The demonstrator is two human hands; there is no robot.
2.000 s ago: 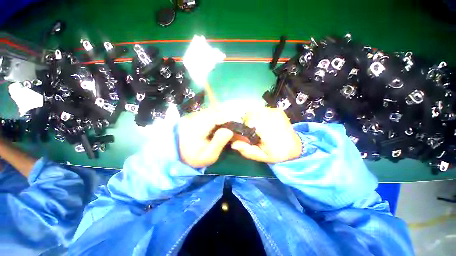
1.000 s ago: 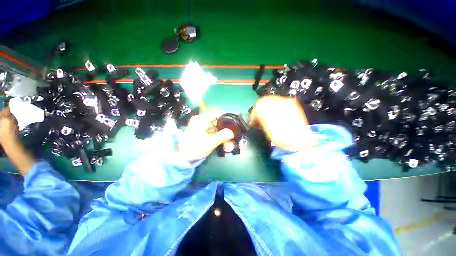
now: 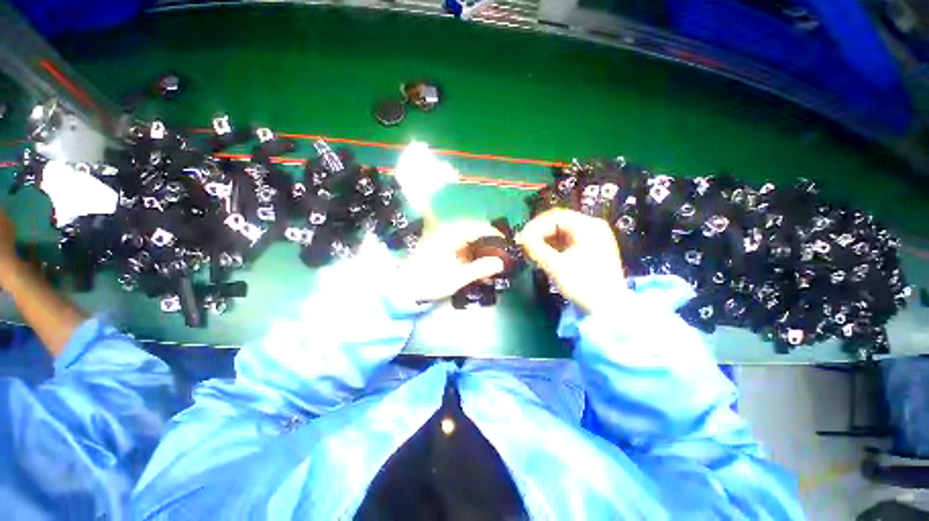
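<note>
My left hand [image 3: 445,263] holds a round black watch case [image 3: 492,248] near the bench's front edge, thumb on its face. A short black piece sticks out below the case. My right hand [image 3: 576,254] is at the case's right side, thumb and forefinger pinched together; glare and blur hide whether anything is between them. A heap of black straps with silver buckles [image 3: 733,244] lies to the right. Another strap heap [image 3: 219,209] lies to the left.
A glaring white crumpled patch [image 3: 423,175] lies between the heaps. Two round parts [image 3: 389,111] lie beyond the orange lines. A white cloth or paper [image 3: 78,195] is at the left heap. A neighbour's bare forearm [image 3: 39,300] shows at left. A metal rail [image 3: 652,41] runs along the far side.
My right hand has moved from beside the right heap to the case, its fingers now pinched. My left hand still holds the case. The view now shows more of the far side.
</note>
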